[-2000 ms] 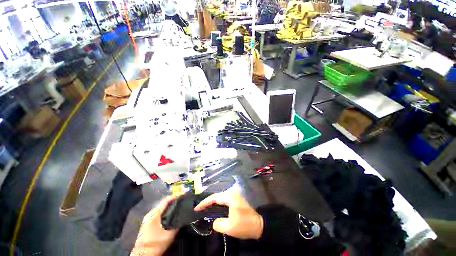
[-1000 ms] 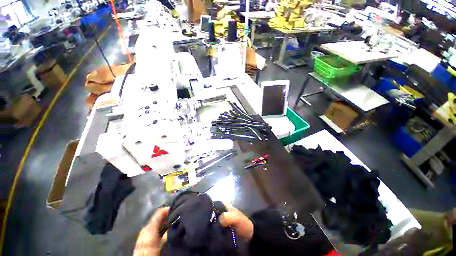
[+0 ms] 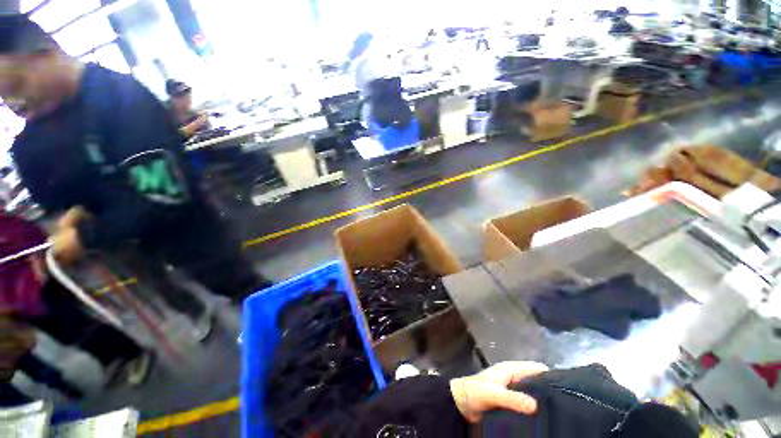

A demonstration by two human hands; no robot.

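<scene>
My left hand (image 3: 499,390) is at the bottom centre, its fingers on the edge of a black sewn article (image 3: 569,402) with a pale line along it. The article is partly cut off by the lower edge. My right hand does not show; a dark rounded shape, possibly my right sleeve, lies at the article's right. A single black piece (image 3: 595,304) lies flat on the machine table (image 3: 501,312). The white sewing machine (image 3: 741,351) with red marks is cut off at the right edge.
A blue tub (image 3: 248,359) and an open cardboard box (image 3: 458,257), both holding dark pieces, stand left of the table. Another open box (image 3: 557,210) is behind the table. A person (image 3: 128,171) in dark clothes grips a metal frame at the left.
The view has swung left, bringing the tub, boxes and person into sight. The straps, snips and black pile are out of view. My right hand no longer shows; my left hand still has the article.
</scene>
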